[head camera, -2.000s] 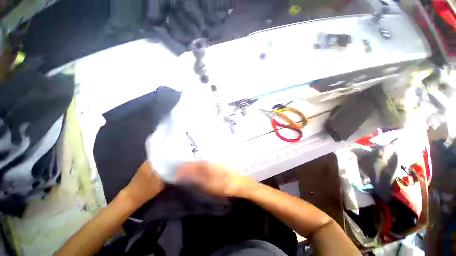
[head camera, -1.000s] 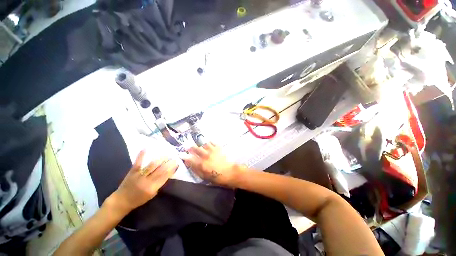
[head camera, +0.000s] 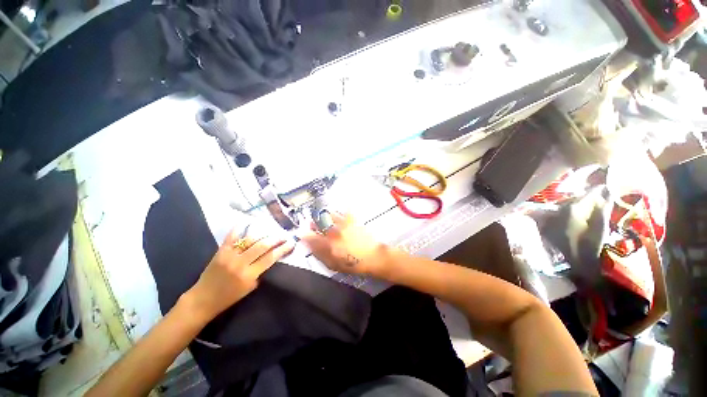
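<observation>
A dark garment panel (head camera: 298, 306) lies over the front edge of the machine table, with another part (head camera: 180, 233) flat at the left. Pale cloth lies between, under the fingers and near the presser foot (head camera: 288, 215) of the white sewing machine (head camera: 380, 101). My left hand (head camera: 239, 271) lies on the cloth left of the foot, fingers spread and pressing down. My right hand (head camera: 341, 244) is at the cloth's edge just right of the foot, fingertips close to it. Glare hides whether the fingers pinch the cloth.
Scissors (head camera: 419, 190) with red and yellow-orange handles lie right of the needle area. A dark phone or case (head camera: 512, 164) lies beyond them. A scrap carton (head camera: 659, 279) stands at right. A cut-piece stack (head camera: 39, 271) is at left, and a dark fabric pile (head camera: 232, 46) lies behind the machine.
The white cloth earlier lifted and blurred in my hands is now down at the needle area. Since one second ago my hands have barely moved; the view has shifted slightly.
</observation>
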